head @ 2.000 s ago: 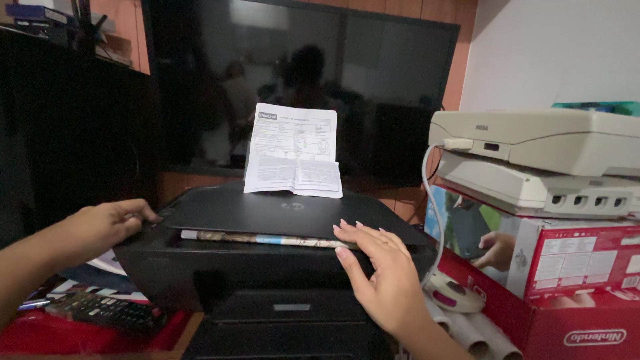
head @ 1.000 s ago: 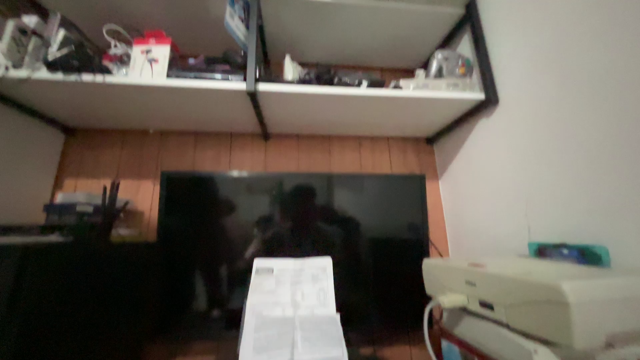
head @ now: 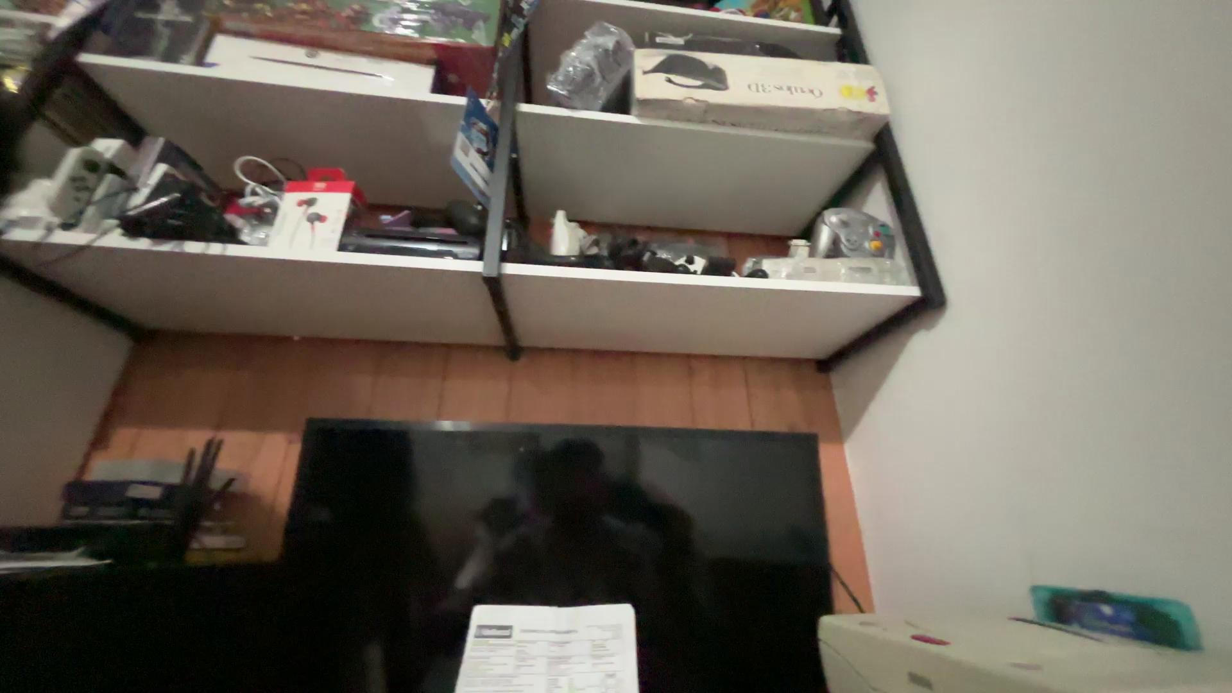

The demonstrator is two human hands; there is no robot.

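Neither my left hand nor my right hand is in view. At the bottom centre the top of a printed paper sheet (head: 551, 651) shows in front of a dark flat-screen TV (head: 616, 510). A dim reflection of a person is on the screen. The off-white game console (head: 914, 654) is cut off at the lower right, with a teal translucent item (head: 1116, 616) behind its top. The printer lies below the view.
White shelves (head: 712, 279) on black metal frames (head: 496, 221) hang above the TV. They hold a boxed pair of earphones (head: 316, 214), a grey game controller (head: 852, 234), a long cream box (head: 760, 91) and cables. A router with black antennas (head: 197, 491) stands at left.
The view has tilted far up from the printer to the shelves. Two seconds ago both my hands rested on the printer; now they are out of view.
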